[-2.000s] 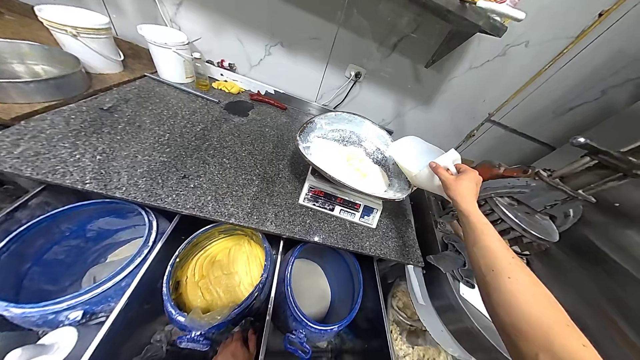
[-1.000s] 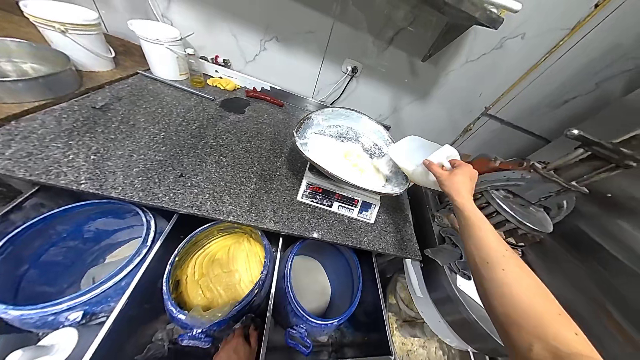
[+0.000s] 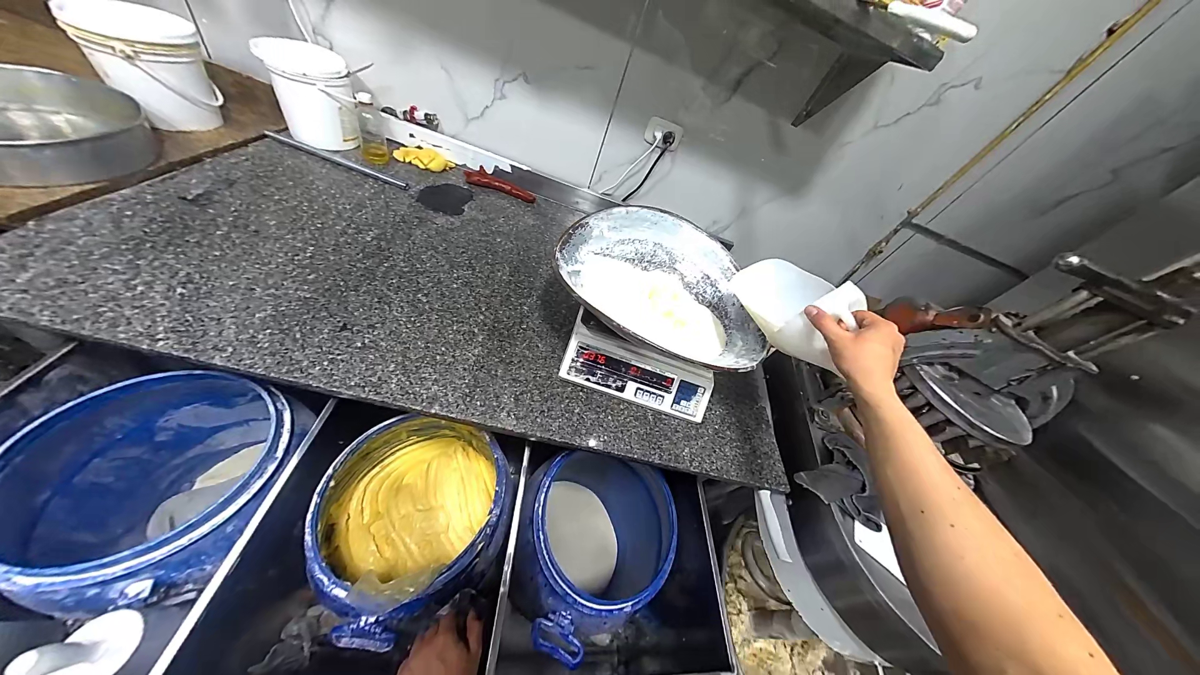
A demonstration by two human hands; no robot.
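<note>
My right hand [image 3: 861, 349] grips a white plastic scoop [image 3: 787, 305], its lip at the right rim of a metal pan [image 3: 647, 253]. White powder with a pale yellowish patch [image 3: 656, 305] lies in the pan. The pan rests tilted on a digital scale [image 3: 637, 375] with a lit red display. My left hand [image 3: 445, 647] shows only in part at the bottom edge, beside a blue drum [image 3: 319, 562] of yellow creamy paste [image 3: 412, 506]; whether it grips anything is hidden.
Blue drums holding white material stand at the left [image 3: 281, 441] and right [image 3: 670, 525] below the granite counter [image 3: 375, 309]. Along its back lie a metal rod [image 3: 337, 159], a small bottle [image 3: 373, 141], a yellow cloth [image 3: 422, 157] and a red object [image 3: 500, 184]. Machinery [image 3: 966, 403] stands right.
</note>
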